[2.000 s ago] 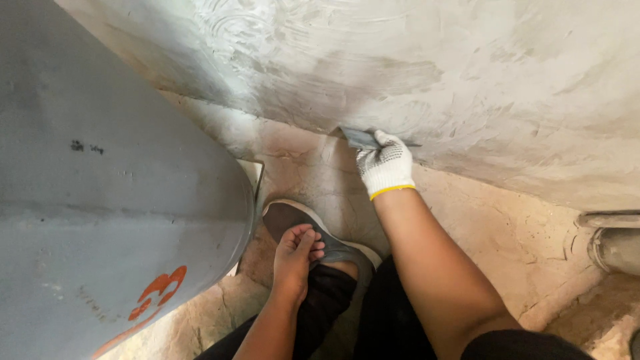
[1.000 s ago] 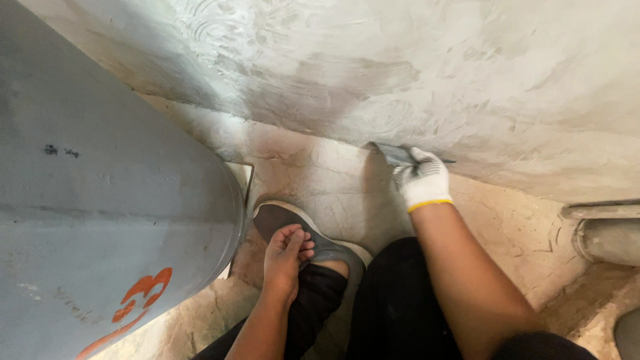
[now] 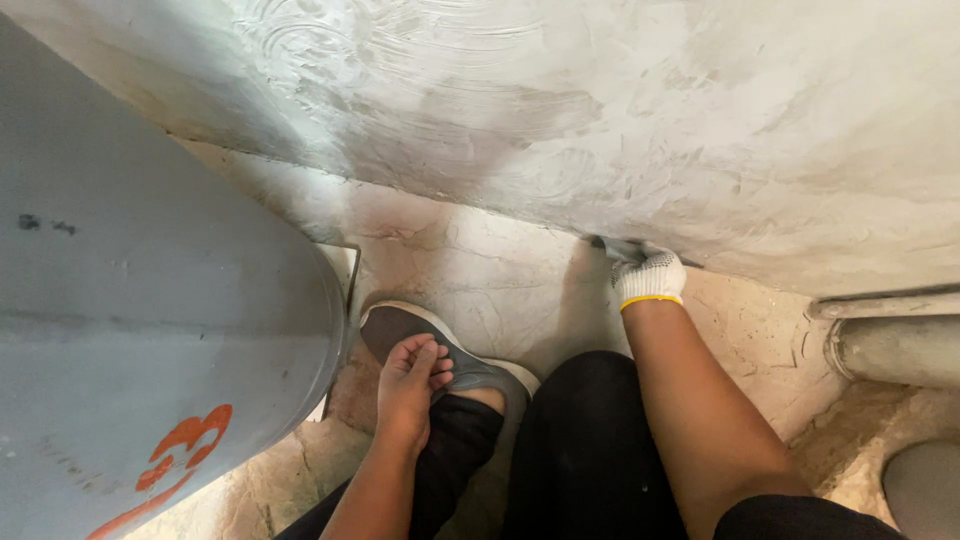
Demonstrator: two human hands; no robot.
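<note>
My right hand (image 3: 649, 276), in a white knit glove with a yellow cuff, grips a grey flat-bladed scraper or trowel (image 3: 621, 249). The tool lies at the foot of the plastered wall (image 3: 480, 105), where the wall meets the stone-like floor (image 3: 495, 277). The glove hides part of the tool. My bare left hand (image 3: 416, 367) hovers above a grey shoe (image 3: 394, 324), its fingers loosely curled with nothing seen in them. Swirled trowel marks cover the upper left of the wall surface.
A large grey cylindrical container (image 3: 165, 285) with orange paint marks stands at the left, on a pale slab (image 3: 341, 262). Pipes (image 3: 900, 351) run along the wall's foot at the right. A dark rounded object (image 3: 926, 480) sits at the lower right corner.
My right hand has moved to the right along the base of the wall with the tool in its grip. My left hand stays over the shoe.
</note>
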